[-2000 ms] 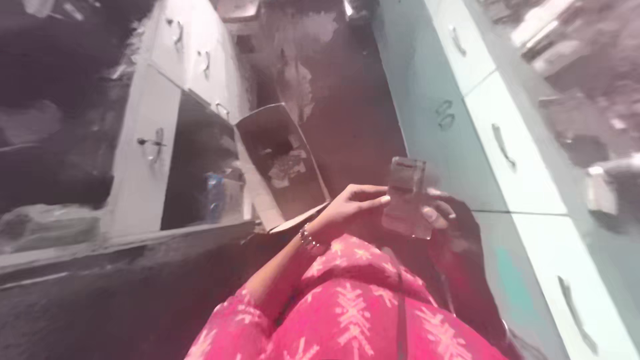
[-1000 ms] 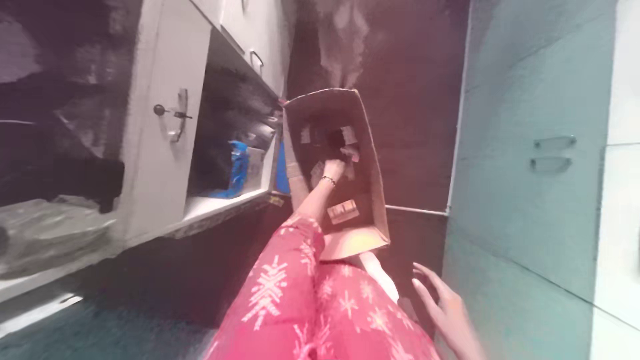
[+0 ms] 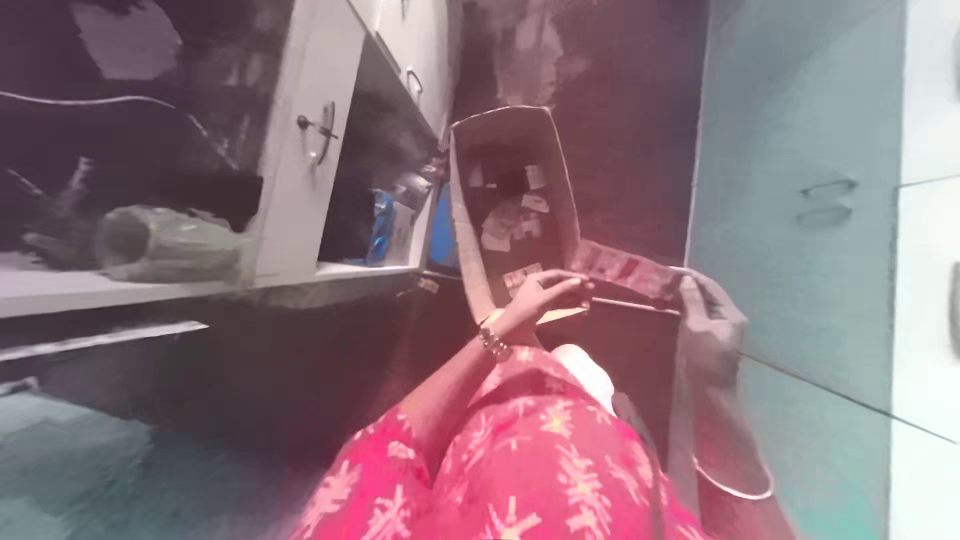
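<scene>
Between my two hands stretches a flat, reddish strip-like packet (image 3: 626, 270), blurred, its exact kind unclear. My right hand (image 3: 709, 311) grips its right end between thumb and fingers. My left hand (image 3: 551, 292) is near its left end, fingertips close to the lower edge; whether they pinch it is not plain. Just beyond my left hand, an open cardboard box (image 3: 466, 247) holds several small packets (image 3: 517, 225) and a small printed carton (image 3: 523, 276) near its front end.
At left, a white cabinet door (image 3: 311, 142) stands open beside a shelf with a blue packet (image 3: 381, 227). A clear plastic container or bag (image 3: 169, 244) lies on the left ledge. Pale teal cabinet fronts (image 3: 802, 247) with handles rise at right.
My left hand has come out of the box, where it was reaching one second ago. My right hand, apart and holding nothing then, now grips the reddish packet.
</scene>
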